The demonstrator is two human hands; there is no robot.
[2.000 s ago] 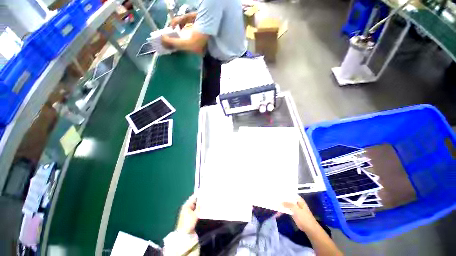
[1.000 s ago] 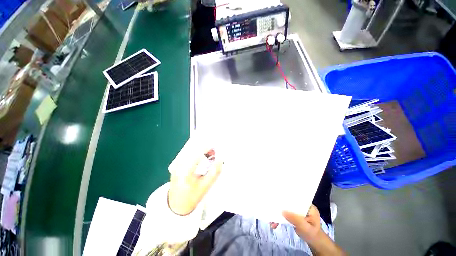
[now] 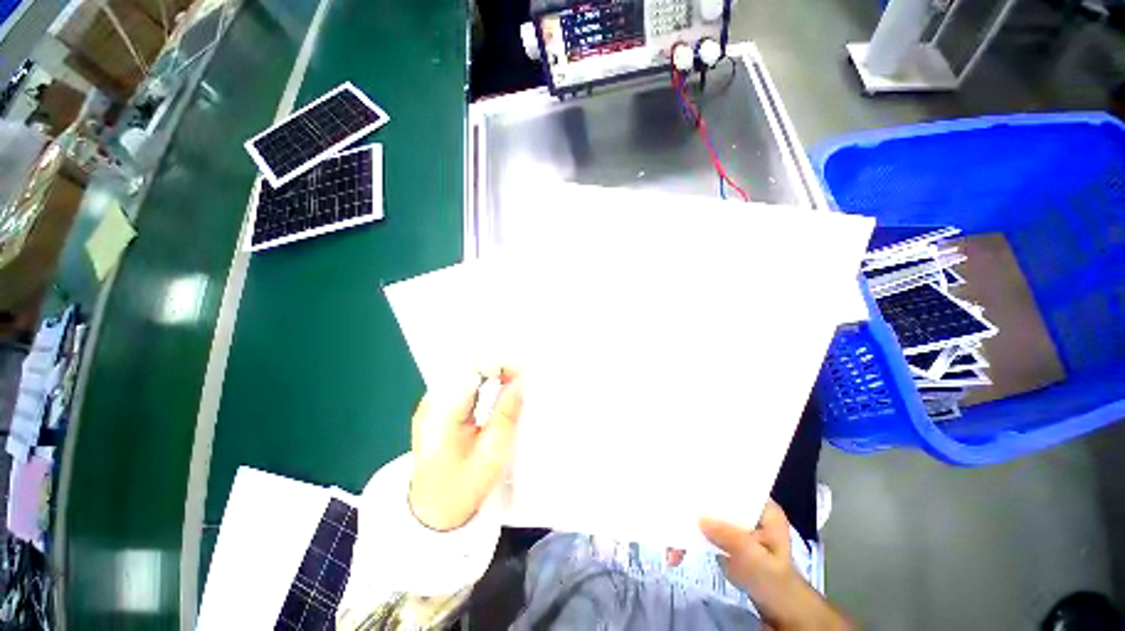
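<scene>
White panels, backs up (image 3: 654,358), lie overlapping in front of me, partly over the metal-rimmed test surface (image 3: 592,148); glare hides their edges, so I cannot tell how many. My right hand (image 3: 759,561) grips the near right edge, thumb on top. My left hand (image 3: 469,450) has finger and thumb pinched together around a small white piece (image 3: 489,397), perhaps a lead's plug, over the left panel. The bench meter (image 3: 617,37) stands at the far end, display lit, with red and dark test leads (image 3: 712,148) running from its terminals towards the panels.
Two dark-faced panels (image 3: 317,133) overlap on the green bench (image 3: 370,358) at left. More panels (image 3: 278,542) lie at the near left. A blue crate (image 3: 987,154) at right holds loosely stacked panels (image 3: 925,318) and brown cardboard. A white stand (image 3: 904,56) is behind it.
My view has tilted down onto the panels. Both hands moved from the panels' near edges; my left hand is now over them with the small white piece. A left panel has turned outward since one second ago.
</scene>
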